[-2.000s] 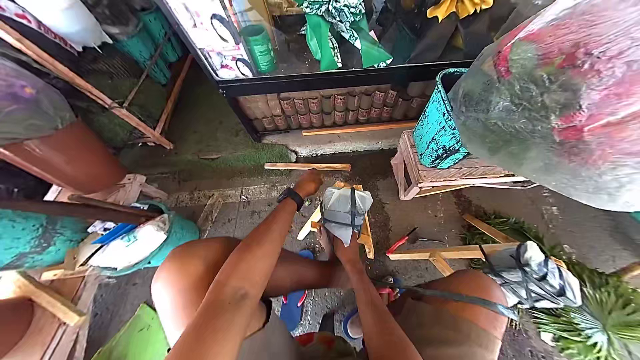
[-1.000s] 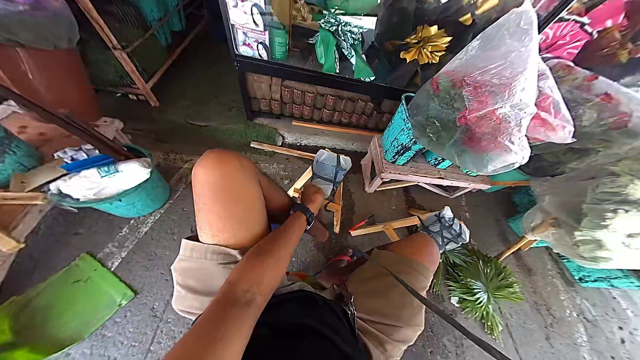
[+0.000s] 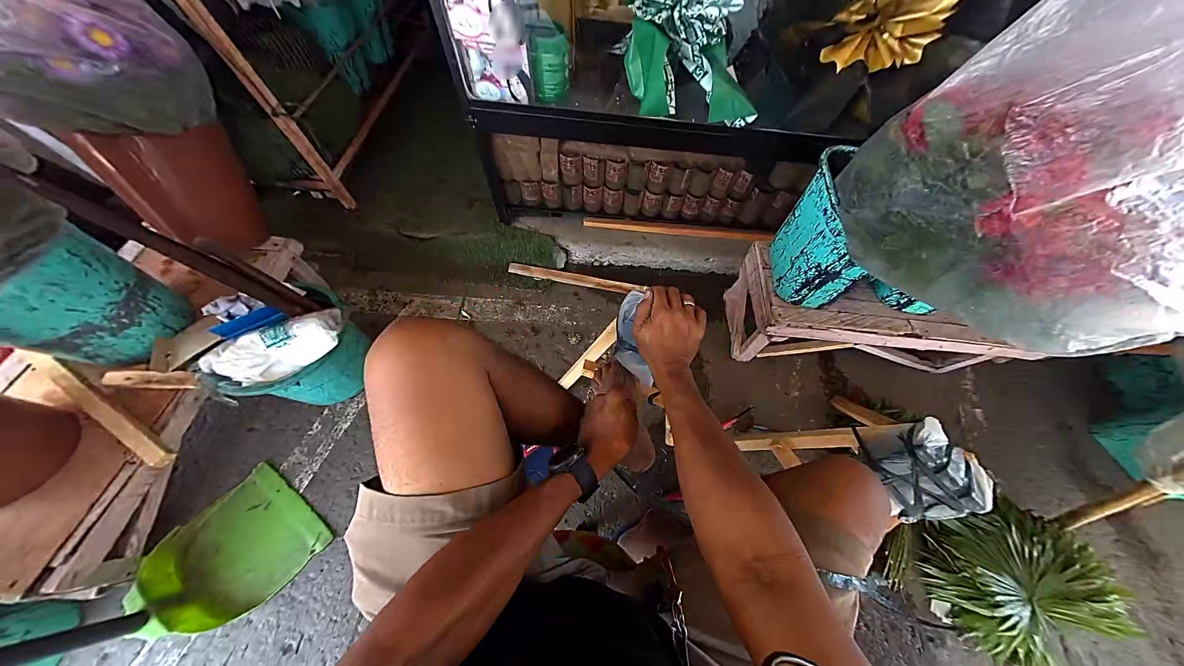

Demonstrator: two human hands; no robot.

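A bundle wrapped in clear plastic (image 3: 631,335), fixed on a wooden stick frame (image 3: 592,353), stands between my knees near my feet. My right hand (image 3: 670,326) is closed over the top and right side of the bundle. Lower down, my left hand (image 3: 608,424), with a dark watch on the wrist, is curled at the base of the bundle beside my foot; what its fingers hold is hidden. A second plastic-wrapped bundle tied with dark strapping (image 3: 930,470) lies on its wooden frame (image 3: 805,440) by my right knee.
A green dustpan (image 3: 236,555) lies at left, near a teal tub (image 3: 344,370) holding plastic bags. A low wooden bench (image 3: 832,326) bears a teal bucket (image 3: 803,242) at right. Palm leaves (image 3: 1027,573) lie at lower right. A glass display case (image 3: 647,122) stands ahead.
My right hand has come onto the top of the wrapped bundle. My left hand is now lower, near its base. The view has shifted.
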